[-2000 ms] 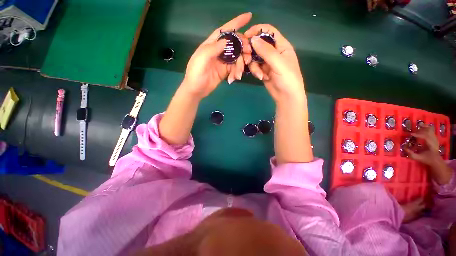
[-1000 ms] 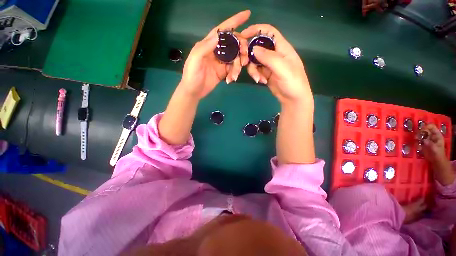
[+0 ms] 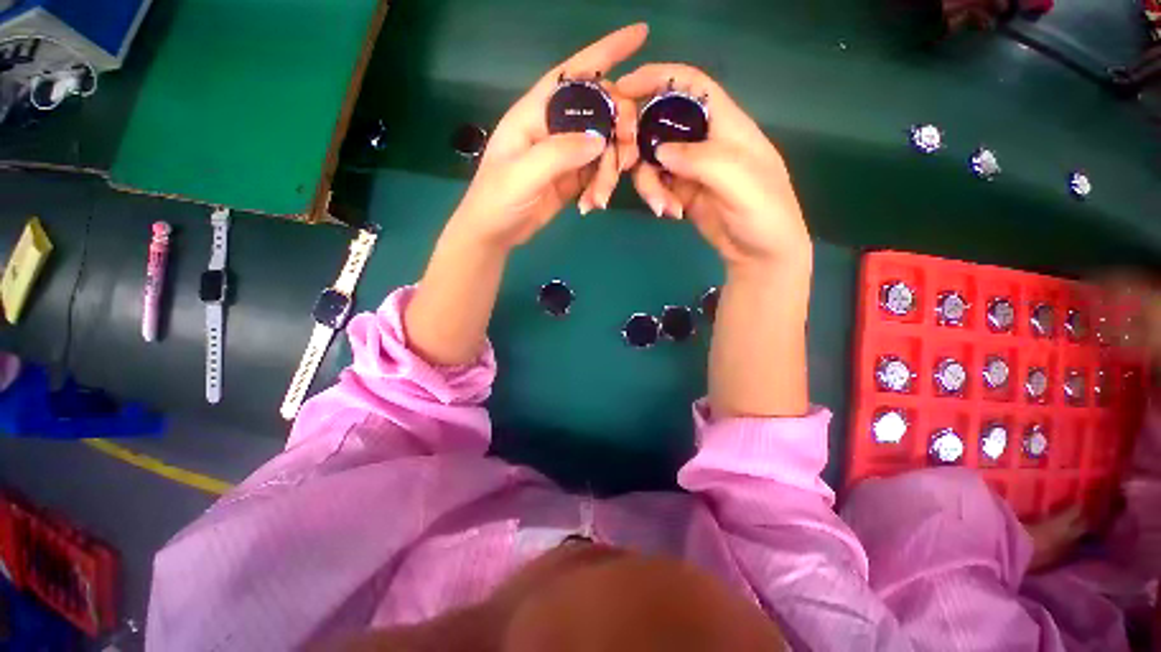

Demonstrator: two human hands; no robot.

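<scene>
My left hand (image 3: 528, 159) holds a round watch head (image 3: 581, 112) with a dark face and metallic rim, face up, thumb on its lower edge. Small light marks show on the face. My right hand (image 3: 726, 172) holds a second watch head (image 3: 672, 124) beside it, thumb at its lower left edge. The hands touch or nearly touch above the green bench. Several dark watch heads lie below them, one (image 3: 556, 298) apart and others (image 3: 640, 330) in a row partly hidden by my right forearm.
A red tray (image 3: 873, 344) of watch heads is at right, with another person's blurred arm. Several heads (image 3: 926, 136) lie at upper right. At left are a green board (image 3: 242, 102), two strapped smartwatches (image 3: 214, 306), a pink pen-like item (image 3: 154, 280) and a yellow object (image 3: 23, 270).
My left thumb has come onto the face of its watch head, and the face markings differ. My right thumb has shifted lower. Loose heads behind have moved right. The other person's hand has moved away from the tray pockets.
</scene>
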